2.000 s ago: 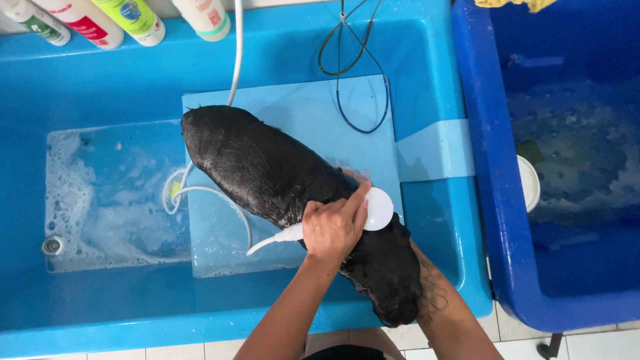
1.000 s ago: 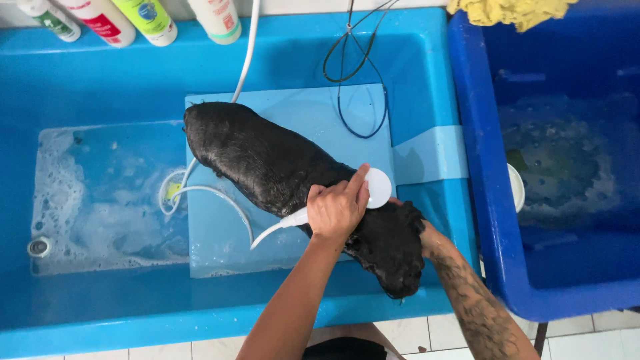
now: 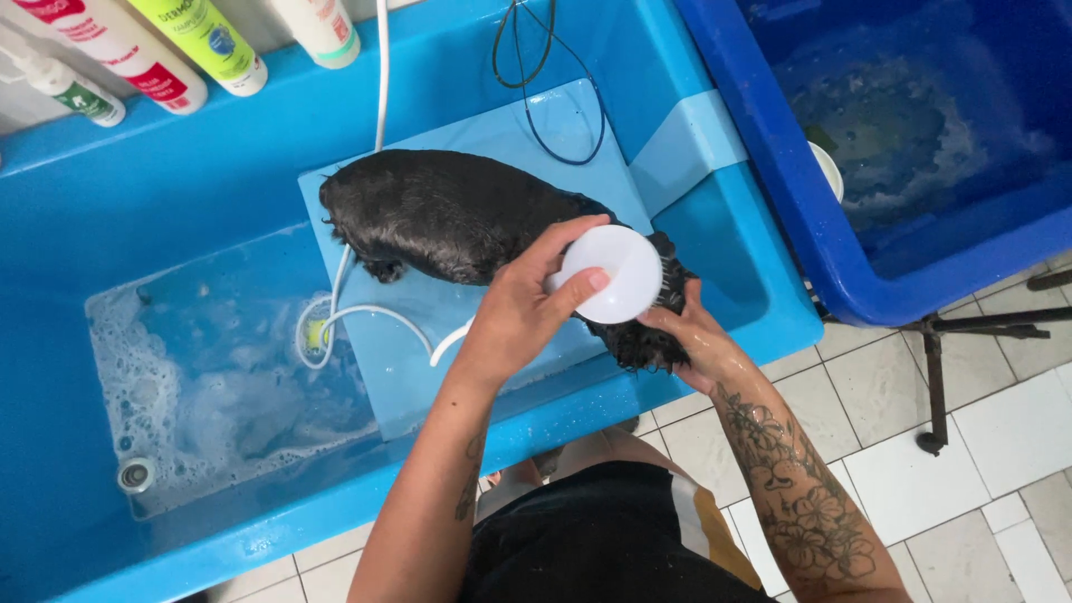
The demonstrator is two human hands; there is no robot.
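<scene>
A wet black dog (image 3: 435, 213) stands on a light blue platform (image 3: 402, 385) inside a blue tub, its head toward the lower right. My left hand (image 3: 544, 293) grips a white shower head (image 3: 618, 272), thumb on its round back, close over the dog's head and neck. Water streams show at the right edge of the shower head. My right hand (image 3: 691, 339) cups the dog's muzzle from the right, its fingers partly hidden under the fur. A white hose (image 3: 381, 310) runs from the shower head past the platform, partly behind my left arm.
Soapy water (image 3: 226, 419) lies in the blue tub (image 3: 50, 377) around a drain fitting (image 3: 136, 476). Shampoo bottles (image 3: 201, 42) line the back rim. A dark looped cord (image 3: 599, 126) hangs over the platform. At the right stands a darker blue tub (image 3: 825, 268) holding water.
My left hand has turned the shower head so its round back faces up, and it has moved over the dog's head. My right hand has come under the muzzle. The view has shifted and tilted.
</scene>
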